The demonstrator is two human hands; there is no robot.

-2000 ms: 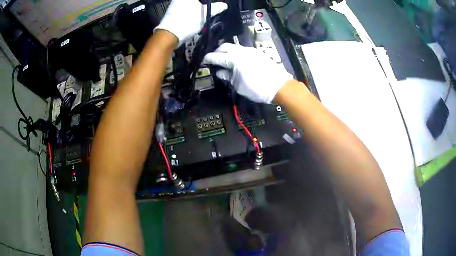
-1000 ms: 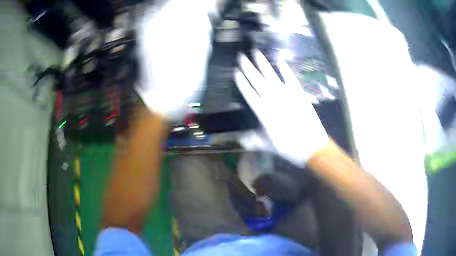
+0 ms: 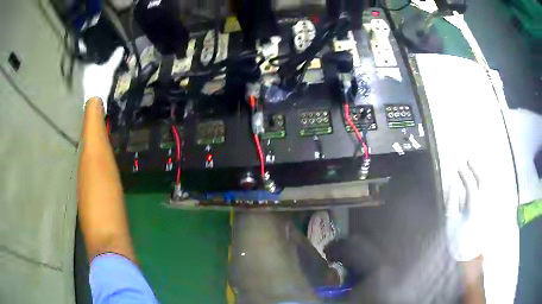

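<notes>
My left hand, in a white glove, is at the far left end of the black test fixture. Its fingers touch or overlap a black power adapter; whether they grip it is hidden. My right hand, gloved and blurred, is low over the white work mat, fingers somewhat apart, with nothing seen in it. More black adapters stand behind the white AC sockets. Bundled black cords lie across the sockets. Red-and-black test leads hang over the front edge.
Red indicator lights glow at the fixture's left stations. A grey wall or cabinet stands close on the left. A dark round stand is behind the fixture's right end. A lime-green strip lies at the far right.
My left hand has moved from the fixture's middle to its far left end. My right hand has left the cords and sockets and moved right and down over the white mat. The view has shifted.
</notes>
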